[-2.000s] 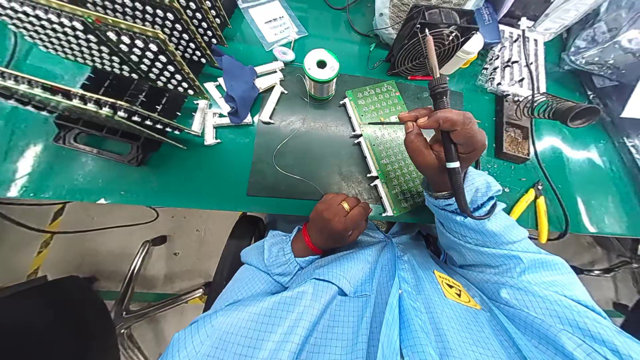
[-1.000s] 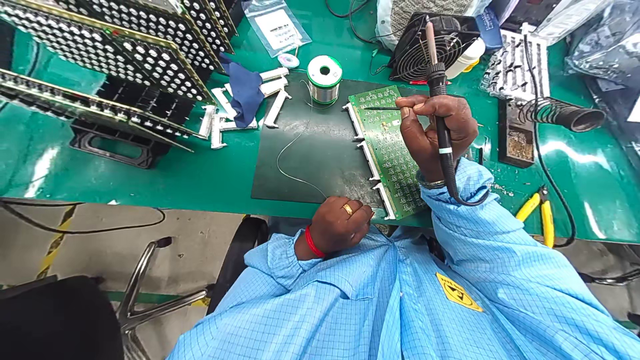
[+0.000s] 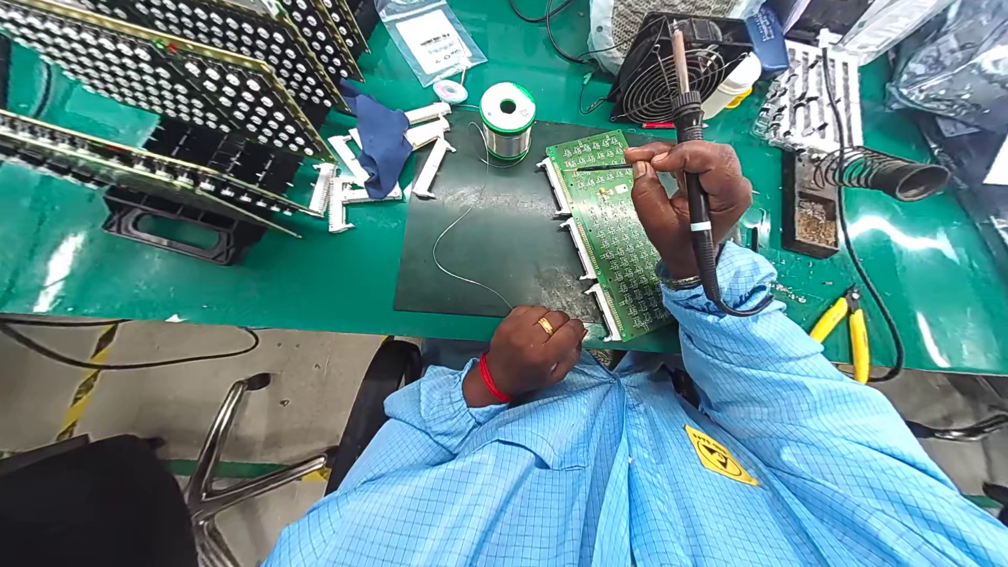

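Note:
A green circuit board [image 3: 618,244] with white connectors [image 3: 579,249] along its left edge lies on a dark mat [image 3: 488,228]. My right hand [image 3: 693,201] is over its right side, holding an upright soldering iron [image 3: 688,118], tip away from the board. The same fingers pinch a thin dark pointed tool [image 3: 605,167] over the board's upper part; whether it touches is unclear. Thin solder wire [image 3: 443,264] runs from a solder spool [image 3: 507,118] to my closed left hand [image 3: 537,350], at the table's front edge; its end is hidden there.
Boards stand in a black rack [image 3: 169,228] at left, near loose white connectors [image 3: 431,167] and a blue cloth [image 3: 382,142]. Behind is a fan [image 3: 669,75]. At right are a coiled iron holder [image 3: 882,169], a sponge tray [image 3: 811,213], a cable and yellow-handled cutters [image 3: 858,339].
My right hand has moved slightly farther up the board with the iron and thin tool. My left hand has stayed near the table's edge.

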